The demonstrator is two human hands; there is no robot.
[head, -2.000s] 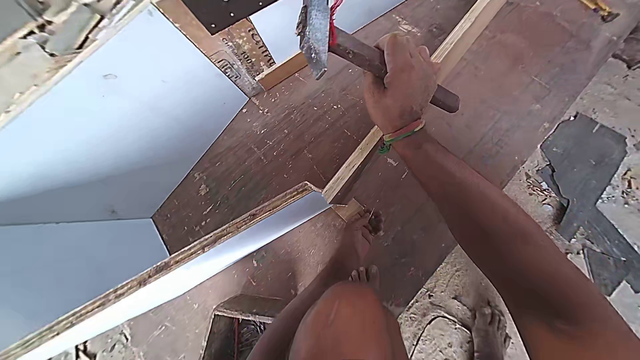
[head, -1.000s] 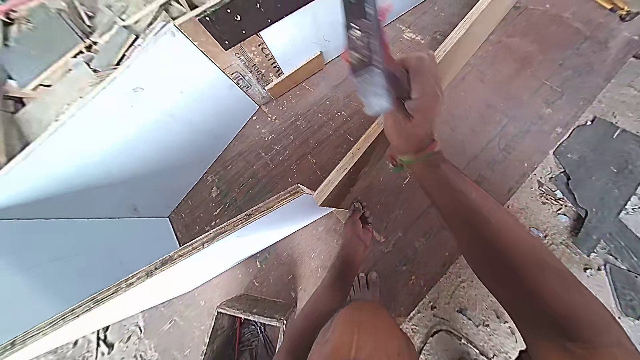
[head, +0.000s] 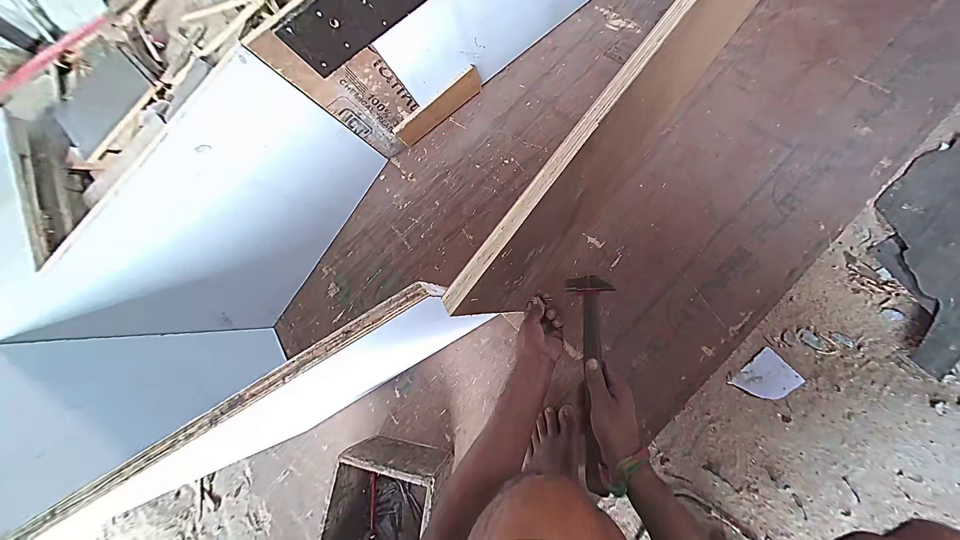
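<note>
My right hand (head: pixel 613 411), with a coloured cord at its wrist, grips the handle of a hammer (head: pixel 592 322) whose dark head lies low over the brown plywood. Left of the hammer head, my left hand (head: pixel 541 326) has its fingertips together around something thin, perhaps a nail, by the lower end of an upright plywood strip (head: pixel 577 157). That end meets the end of a white-faced plywood board (head: pixel 360 345) standing on edge. Whether the hammer touches anything is hard to tell.
Brown plywood sheet (head: pixel 735 187) lies under the work. White panels (head: pixel 247 187) stand at the left, with a small wood block (head: pixel 439 106) beyond. An open wooden box (head: pixel 397 455) holds thin items near my knee. Wood scraps lie upper left; a dark broken sheet (head: pixel 926 255) lies right.
My right hand and the hammer have come down from above the plywood strip to beside my left hand. The left hand stays near the strip's lower end.
</note>
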